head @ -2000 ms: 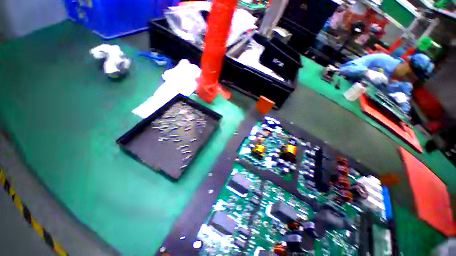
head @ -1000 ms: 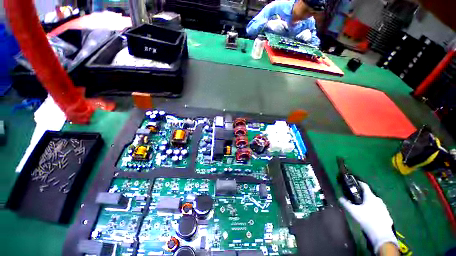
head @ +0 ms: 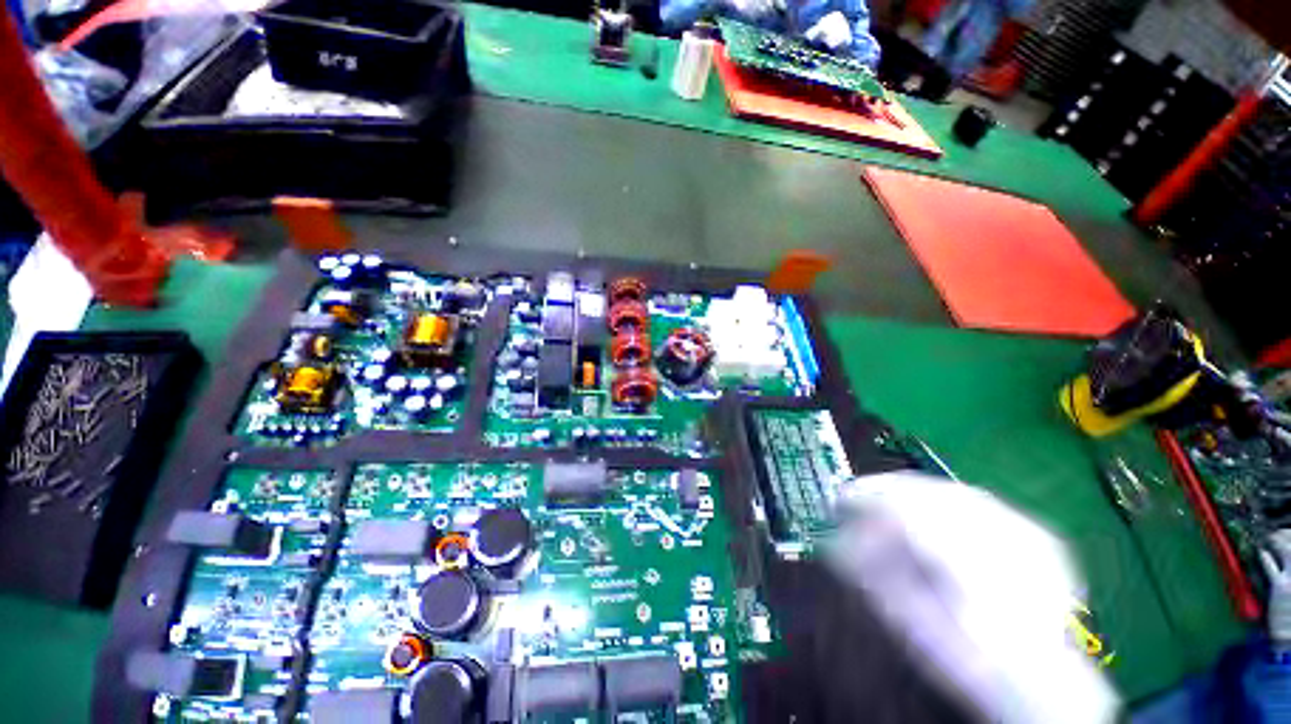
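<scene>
The large green circuit board (head: 609, 587) lies component side up in its black fixture frame (head: 482, 361). Copper-red toroids (head: 629, 347), yellow-and-black transformers (head: 429, 337) and dark round capacitors (head: 450, 601) stand on it. A narrow green board (head: 800, 474) sits at the fixture's right end. My right hand (head: 963, 594), in a white glove, is strongly blurred over the fixture's lower right part and hides what lies under it. A dark slim shape (head: 906, 450) shows just beyond it; I cannot tell whether the hand holds anything. My left hand is out of view.
A black screw tray (head: 64, 545) with loose screws is at left. Black bins (head: 319, 156) and a red-wrapped post (head: 57, 184) stand behind. A yellow-and-black tool (head: 1133, 375) and an orange-red mat (head: 998, 255) are at right. Another person's gloved hand (head: 1280, 566) shows at the right edge.
My right hand has moved from the green mat, where it held the black screwdriver, leftward over the fixture's right part. The view has shifted, so the board and tray sit further left.
</scene>
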